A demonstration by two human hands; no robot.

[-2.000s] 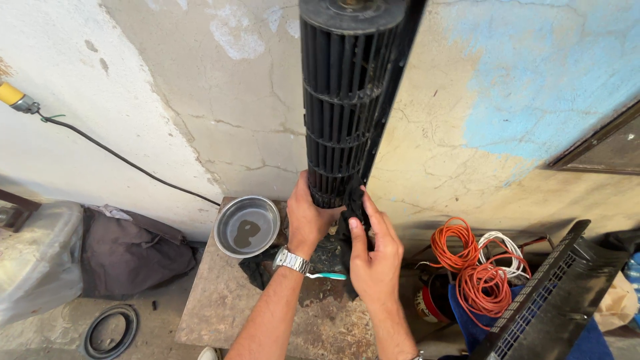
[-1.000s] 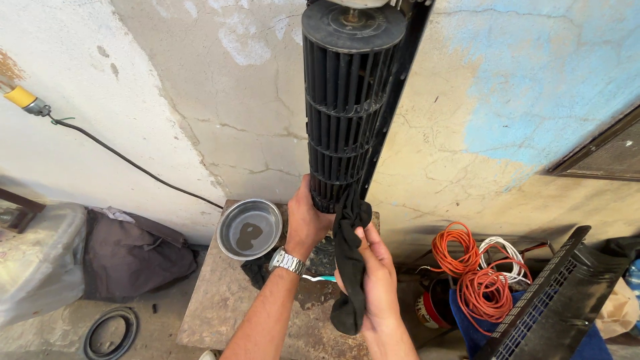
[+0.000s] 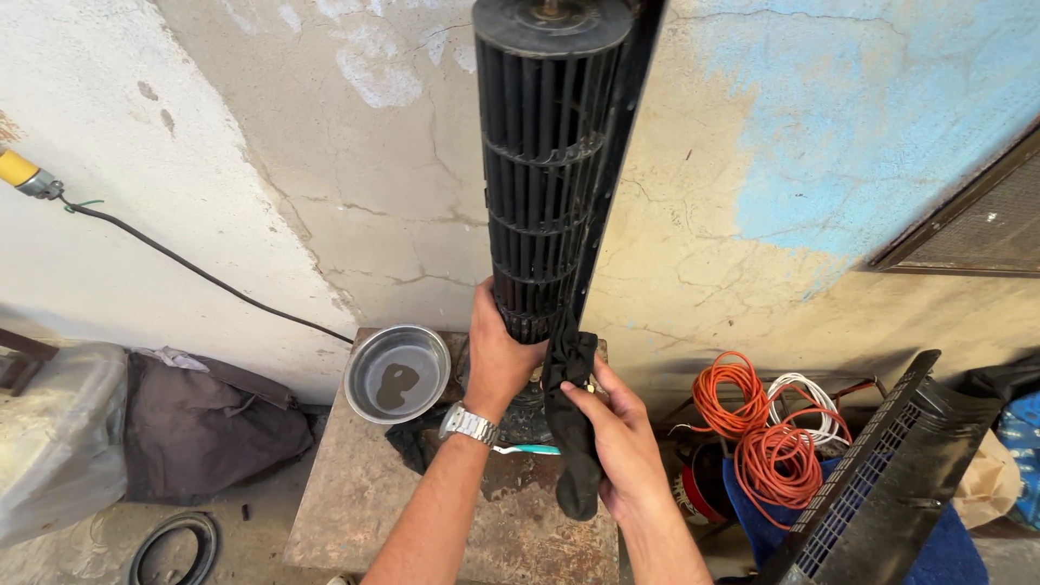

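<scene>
A black slotted cylindrical blower wheel (image 3: 540, 187) stands upright in front of the wall, beside a long dark strip. My left hand (image 3: 502, 357), below a metal-band wristwatch (image 3: 470, 426), grips the wheel's lower end. Between the thumb and fingers of my right hand (image 3: 621, 431) is a black cloth (image 3: 574, 439), which hangs down and touches the wheel's lower right side. Under my wrists a teal and white toothbrush (image 3: 532, 449) lies partly hidden. Another dark cloth (image 3: 410, 443) rests on the worn wooden table (image 3: 366, 504), near a metal bowl (image 3: 397, 374) with a little murky liquid.
Coiled orange cords (image 3: 780, 467) and a white cord (image 3: 804, 398) lie at the right, beside a black grille panel (image 3: 877, 479) on blue cloth. A dark bag (image 3: 203, 431) and a black ring-shaped hose (image 3: 175, 548) are on the left floor. A black cable (image 3: 203, 272) runs along the wall.
Two seconds ago the cloth was bunched at the wheel's lower end; it now hangs lengthwise from my right hand. My left hand keeps its hold on the wheel.
</scene>
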